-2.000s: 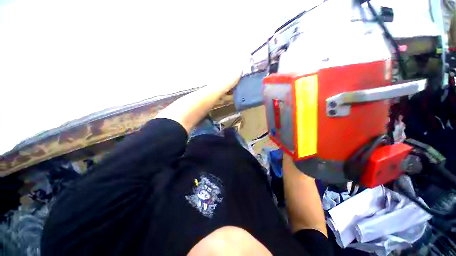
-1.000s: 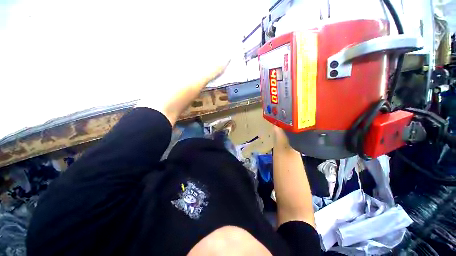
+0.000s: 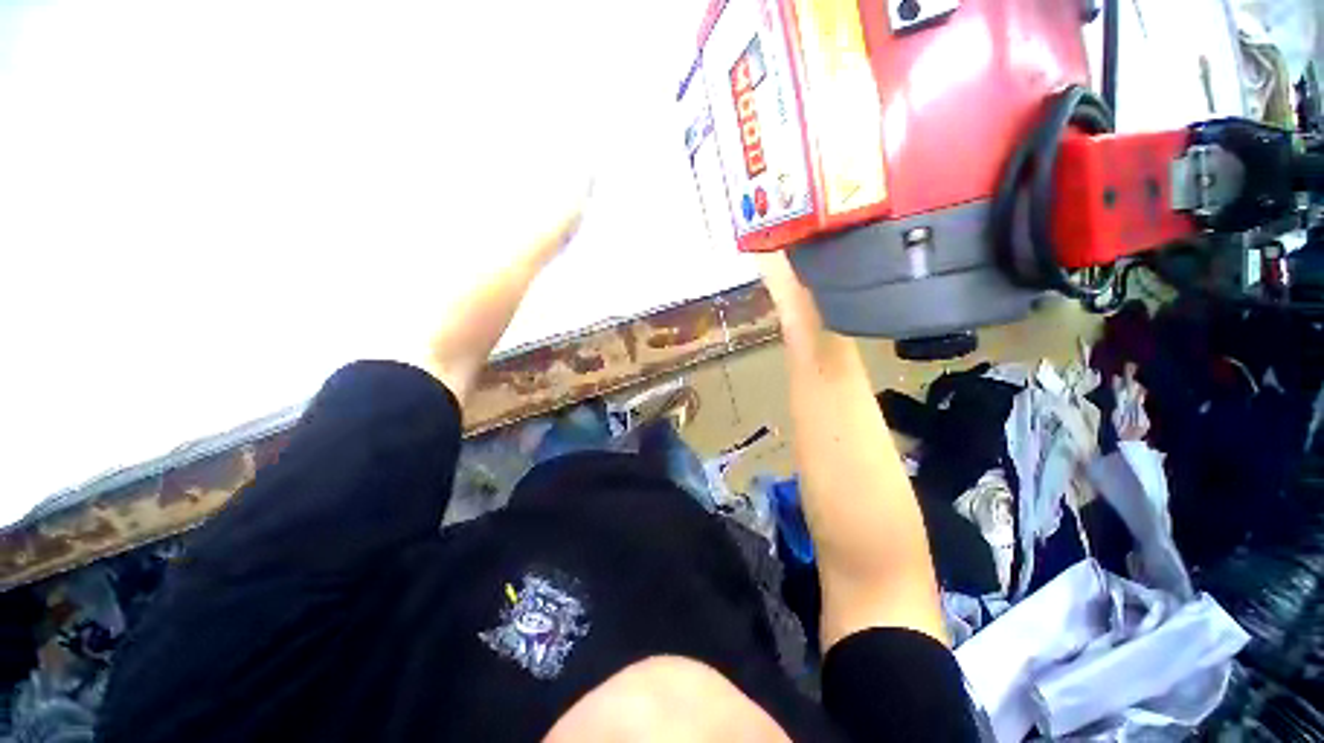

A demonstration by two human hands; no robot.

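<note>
The cutting machine [image 3: 973, 116], with red motor body, red digits on its panel and grey lower rim, stands at the upper right and is cut off by the top edge. My right forearm reaches up to it; my right hand is hidden behind the machine. The white fabric lay [image 3: 291, 189] covers the table. My left hand [image 3: 559, 232] is over the lay, left of the machine, overexposed, so its fingers do not show clearly.
The worn brown table edge [image 3: 581, 366] runs in front of my body. A black cable [image 3: 1028, 189] loops at the machine's side. Pale cloth pieces [image 3: 1111, 653] and dark cloth lie on the floor at the lower right. Dark shiny wrapping is at the right rim.
The machine has moved up in the picture, and its top is now cut off. My left hand has shifted left relative to the view. More of my right forearm shows.
</note>
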